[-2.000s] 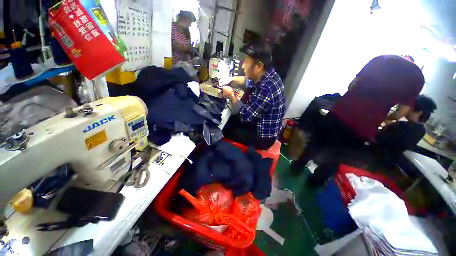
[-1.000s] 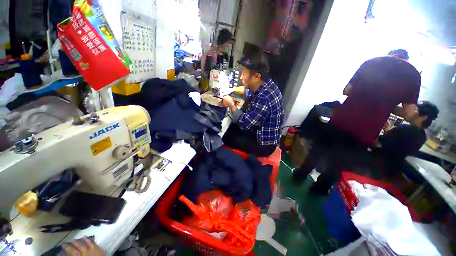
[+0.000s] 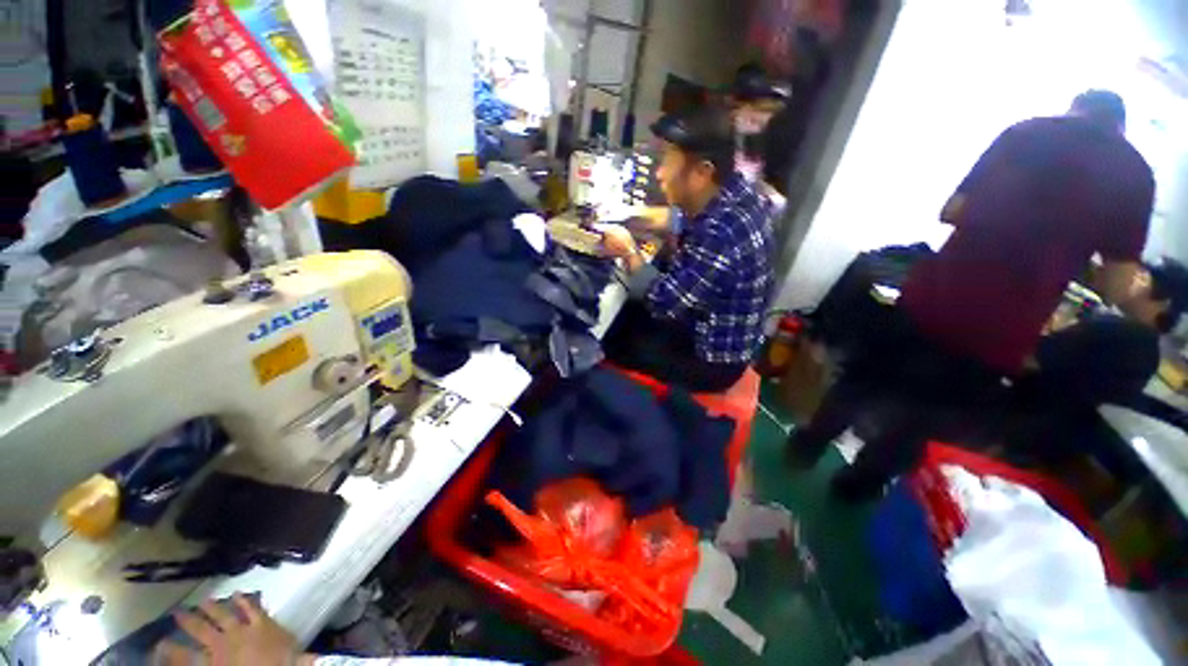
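My right hand is at the bottom left edge, partly cut off. Its fingers are spread on a dark cloth piece on the white sewing table, below the needle area of the cream JACK machine. The back of the hand faces up; no grip shows. A pale sleeve runs right from the wrist along the bottom edge. My left hand is not in view. A black smartphone and slim black snips lie just beyond my hand.
Scissors lie by the machine head. A red basket with navy cloth and a red bag stands right of the table. Navy cloth is piled behind. A person in checked shirt sews; others are at right.
My right hand was out of view at first, then showed at the bottom edge. It now shows more fully, with its sleeve. The standing person at right has straightened up.
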